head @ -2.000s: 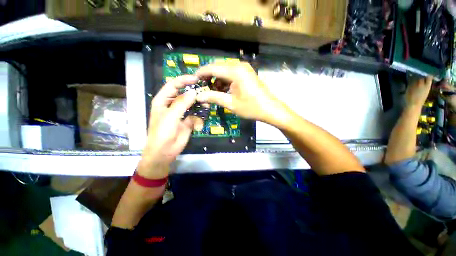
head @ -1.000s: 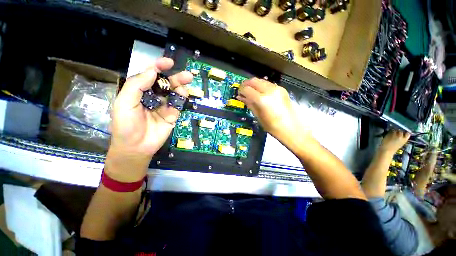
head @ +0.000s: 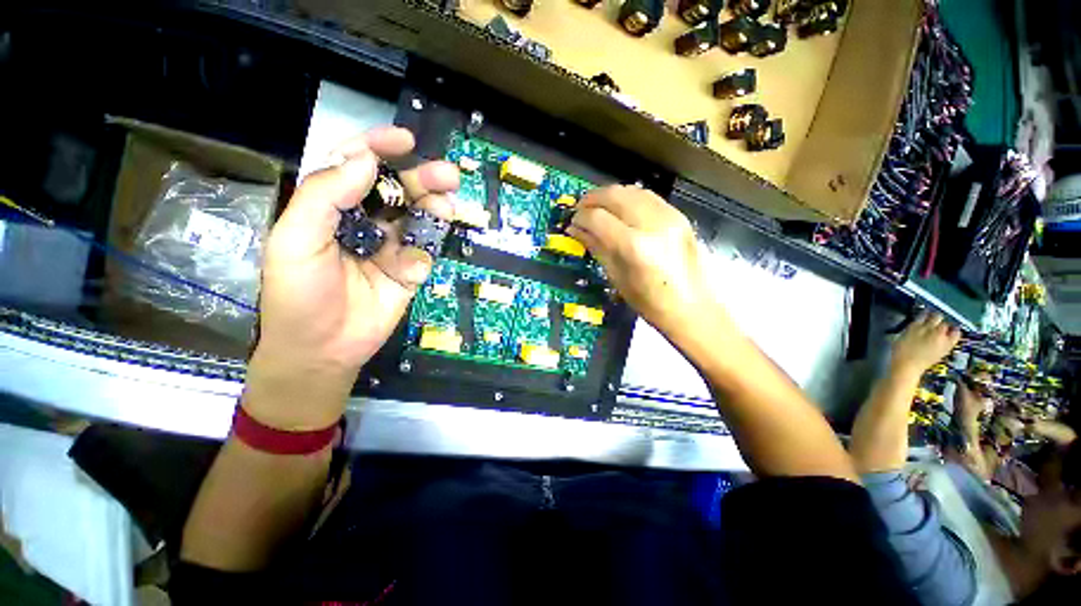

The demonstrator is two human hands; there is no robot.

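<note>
My left hand is palm up over the left edge of the carrier and holds several dark coils with copper-coloured winding. My right hand is over the upper right green circuit board, fingertips pinched at a small dark part beside a yellow block; the fingers partly hide this part. The black carrier lies on the conveyor and holds green boards in two rows, with yellow blocks and small parts on them.
A cardboard tray of coils stands behind the carrier. A bin of red-black wire leads is to its right. A carton with a plastic bag is at left. Another person's arm reaches in at right.
Over two seconds my hands have moved apart, left with the coils, right to the upper right board. In the last second they have barely moved; the view has shifted slightly.
</note>
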